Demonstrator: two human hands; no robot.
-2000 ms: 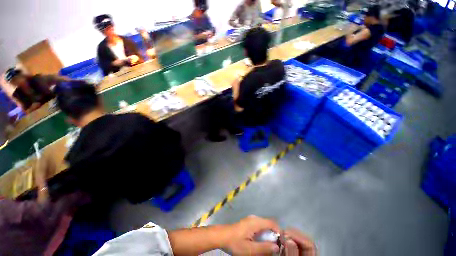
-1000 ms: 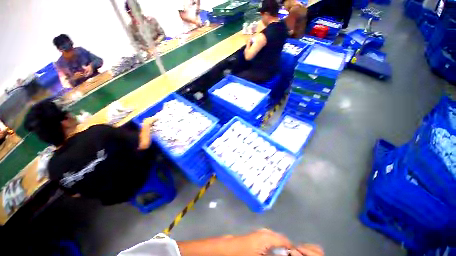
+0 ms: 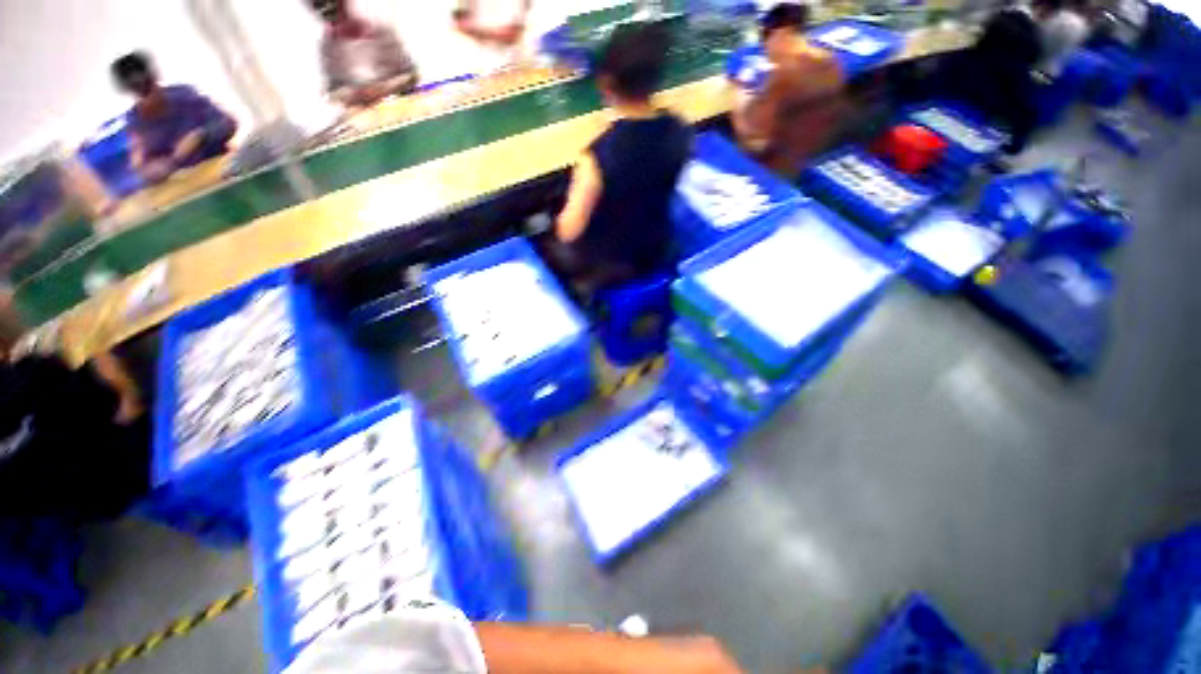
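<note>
My left hand (image 3: pixel 678 653) is at the bottom edge, blurred and mostly cut off. Its forearm comes in from the left out of a white sleeve (image 3: pixel 395 643). Its fingers, and anything in them, are hidden below the picture's edge. A small white thing (image 3: pixel 635 625) shows just above the wrist; whether it lies on the floor or is near the hand I cannot tell. My right hand is not in view.
Blue crates of white parts (image 3: pixel 349 527) stand at left and centre. A shallow blue tray (image 3: pixel 564 490) lies on the grey floor (image 3: pixel 843 487). Stacked crates (image 3: pixel 790 353) stand beyond. Seated people line the bench (image 3: pixel 382 204) and green belt. More blue crates (image 3: pixel 1159 606) are lower right.
The view has swung right, so the benches and crates have shifted left. My hands, earlier together around a small pale object, have dropped lower; the right has left the picture.
</note>
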